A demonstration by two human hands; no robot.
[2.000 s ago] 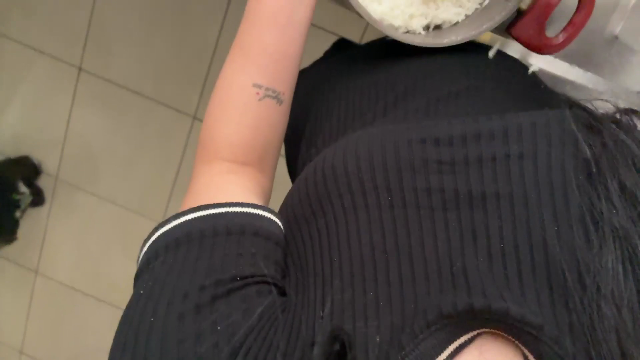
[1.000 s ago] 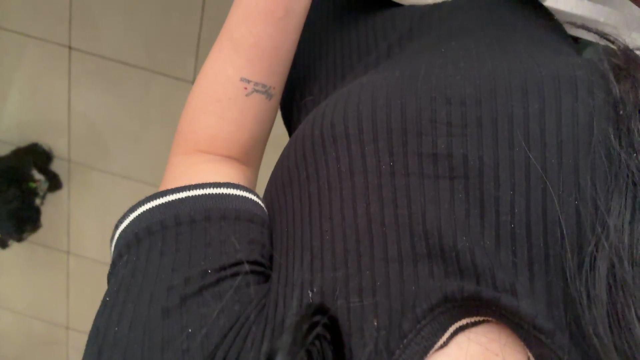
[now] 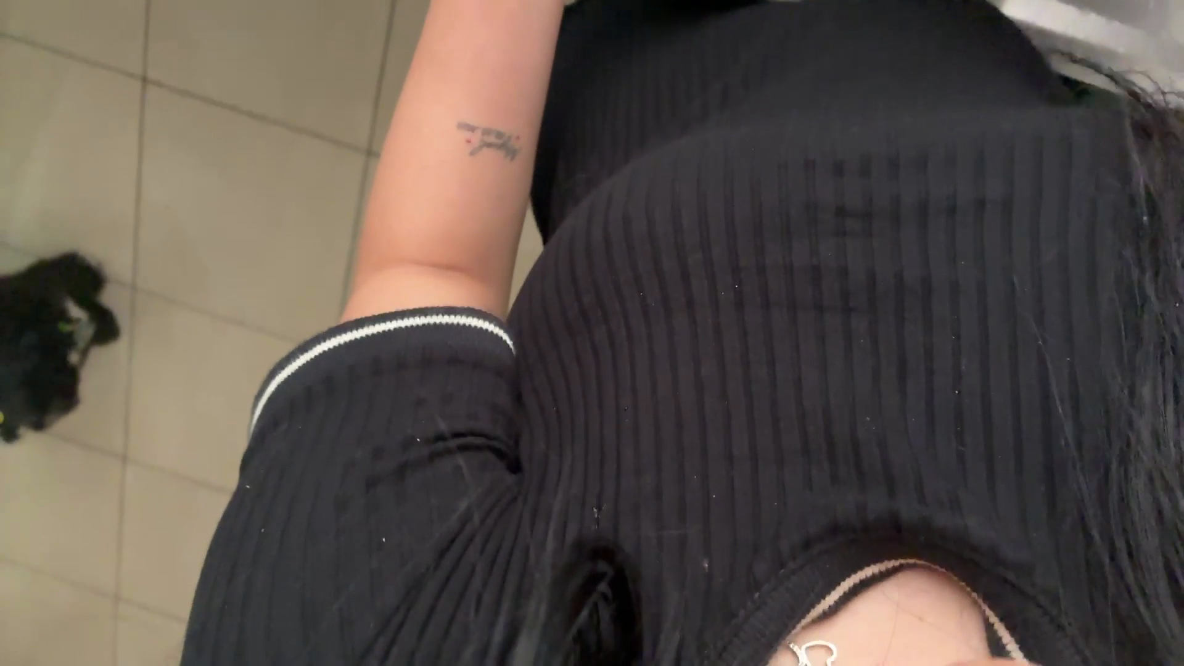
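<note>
Neither of my hands shows in the head view. One bare forearm [image 3: 453, 166], with a small tattoo on it, reaches up past the top edge, so its hand is hidden. It comes out of the short sleeve [image 3: 388, 407] of a black ribbed shirt [image 3: 786, 305] with a white line at the cuff. The other arm is out of sight. What either hand holds or touches cannot be told. A thin metal pendant [image 3: 814, 653] lies at the neckline at the bottom.
A tiled floor [image 3: 250, 203] spans the left side. A black furry animal [image 3: 46, 342], partly cut off, is on it at the left edge. At the top right corner shows a pale, blurred surface edge [image 3: 1091, 32]. Long dark hair [image 3: 1156, 388] hangs at the right.
The pot of white rice with a red handle, at the top right two seconds ago, is out of view. The view has shifted.
</note>
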